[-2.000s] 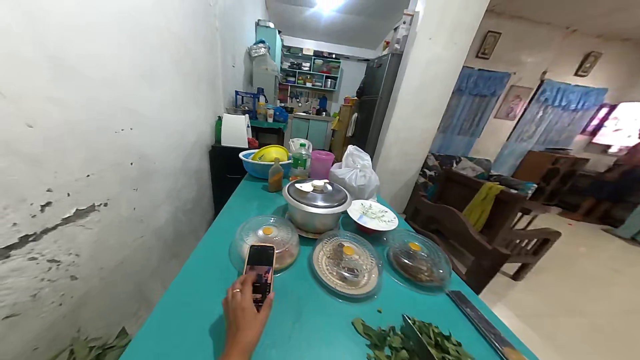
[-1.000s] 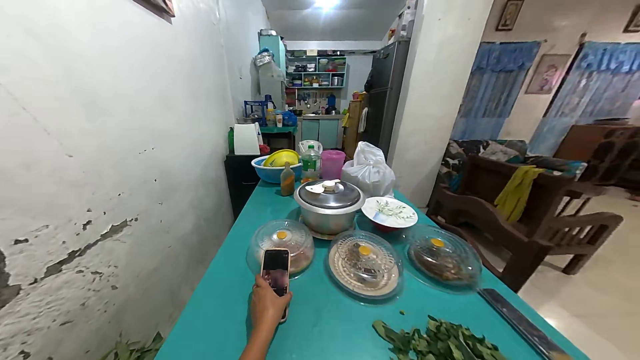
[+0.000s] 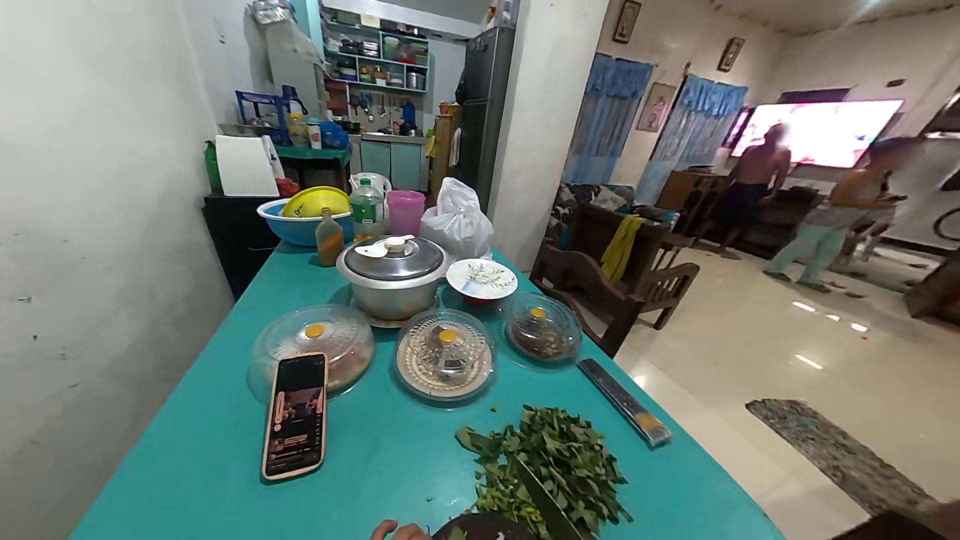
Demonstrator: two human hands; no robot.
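Observation:
At the bottom edge, only a few fingers of my left hand (image 3: 401, 531) show, beside a dark rounded object (image 3: 486, 526) with bits of leaf on it; what they touch is hidden. My right hand is out of view. A knife blade (image 3: 546, 501) lies across a heap of cut green leaves (image 3: 574, 457), its handle end cut off by the frame. The smartphone (image 3: 296, 416), its screen lit, leans against a clear plastic food cover (image 3: 337, 337) on the teal table (image 3: 187, 442).
Two more covered dishes (image 3: 446, 360) (image 3: 541, 334), a lidded metal pot (image 3: 394, 281) and a floral plate (image 3: 482, 279) stand behind. A long flat packet (image 3: 622, 401) lies near the right edge. Farther back are basins (image 3: 300, 221), bottles and a white plastic bag (image 3: 459, 221). Two people stand near a television.
My left hand has let go of the phone and moved back to the bottom edge. The phone now stands propped against the food cover. The view has turned right.

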